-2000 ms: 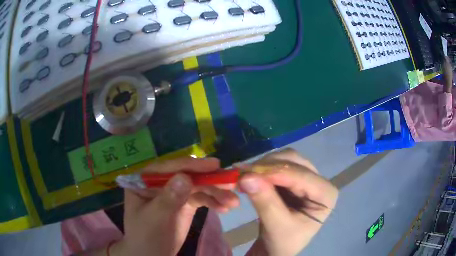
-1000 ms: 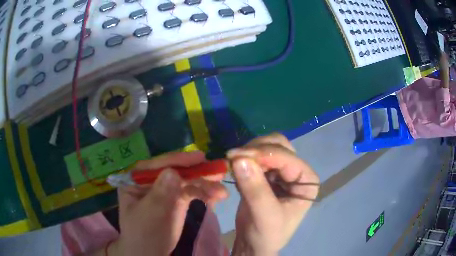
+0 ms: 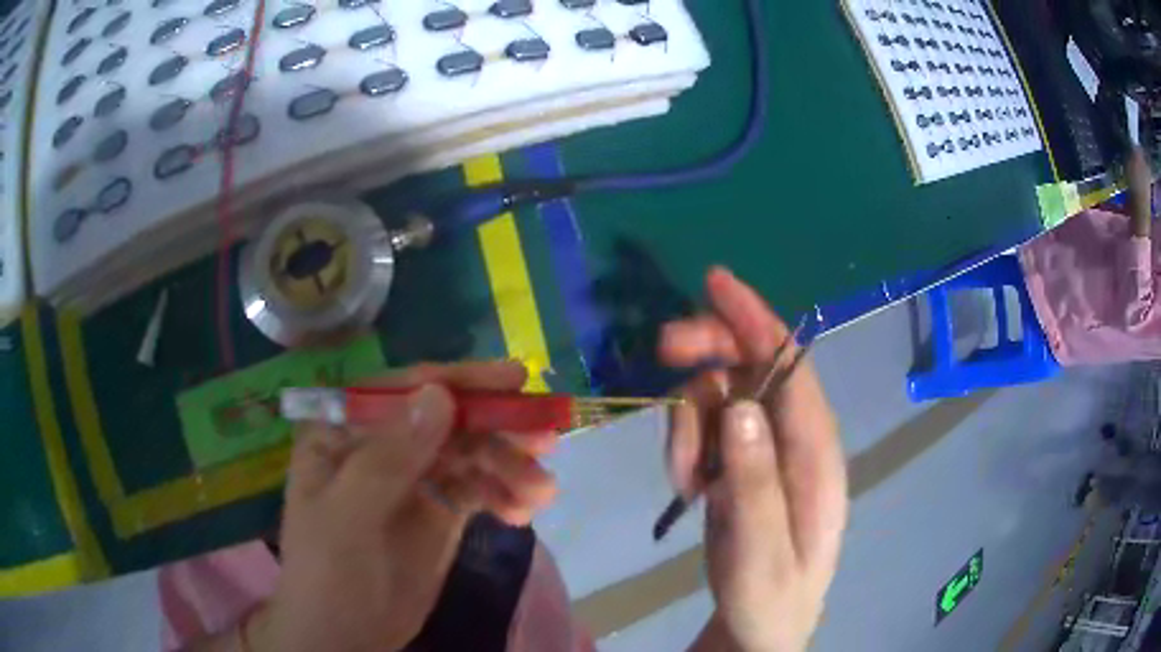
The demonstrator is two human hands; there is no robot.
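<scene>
My left hand (image 3: 395,497) is closed round a red test probe (image 3: 490,409), held level above the mat's front edge. Its silvery rear end points left. Thin gold pins (image 3: 618,404) stick out of its right end. My right hand (image 3: 764,471) is just right of the pins and holds slim tweezers (image 3: 779,369), their points up and right and their dark rear end down and left. Whether a finger touches the pin tips I cannot tell. The probe wire (image 3: 227,242) runs up over the foam trays.
A metal test base (image 3: 261,287) with a brass insert (image 3: 334,270) sits behind the probe, its blue cable (image 3: 662,178) running right. Stacked foam trays (image 3: 420,159) hold oval parts. A green label (image 3: 204,427), another tray (image 3: 949,96), a blue stool (image 3: 980,372) and a person's pink sleeve (image 3: 1095,287) also show.
My right hand has moved right, off the probe's front end, uncovering the gold pins. The tweezers have turned in it, points now up. My left hand still holds the probe.
</scene>
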